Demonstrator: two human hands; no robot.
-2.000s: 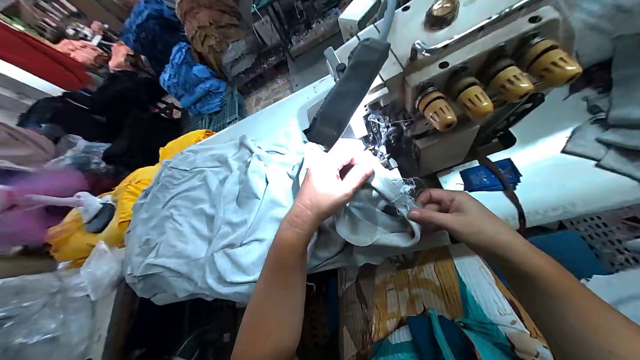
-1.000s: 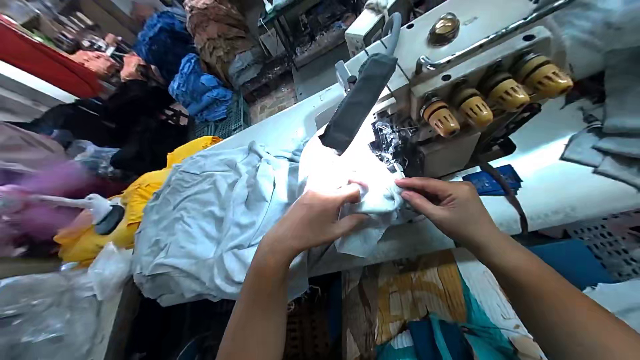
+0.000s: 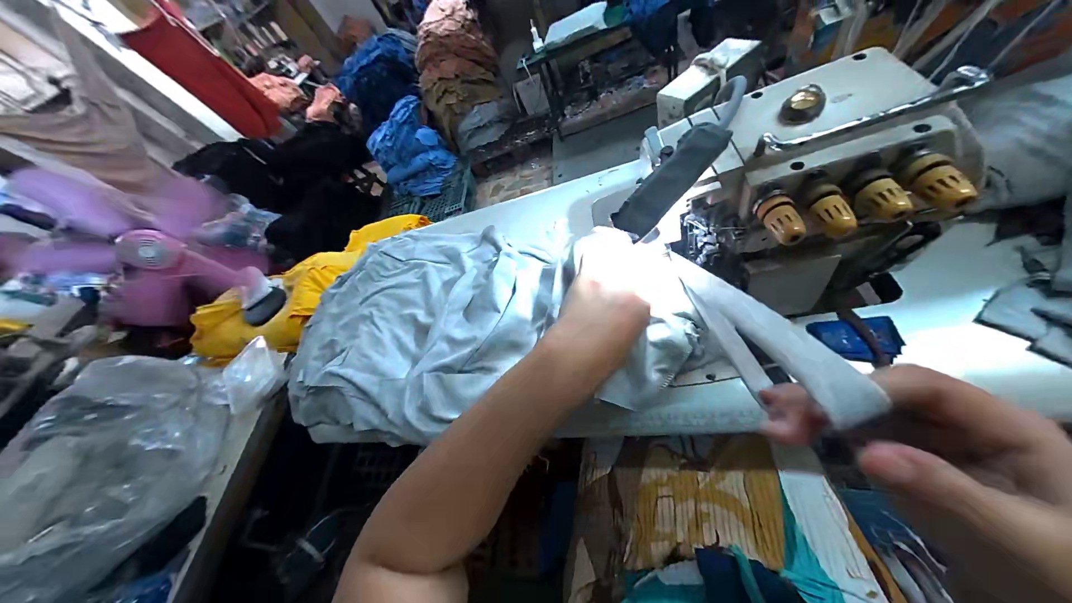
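Note:
Pale grey knit fabric lies bunched over the bed of a white overlock sewing machine. Beside the needle area, under the bright lamp, my left hand is closed on the fabric, its fingertips washed out by glare. A looped pale fabric band stretches from the needle area to the right, where my right hand, blurred, holds the loop's end around its fingers. Yellow tension dials line the machine's front above the band.
A yellow cloth and a blurred pink fan are at left, above a clear plastic bag. Grey fabric pieces lie on the table at right, with a blue object nearer the machine. Cardboard shows below the table edge.
My right hand has moved away from the needle area to the lower right, drawing the band out into a long loop. My left hand stays by the lamp, now closed tighter.

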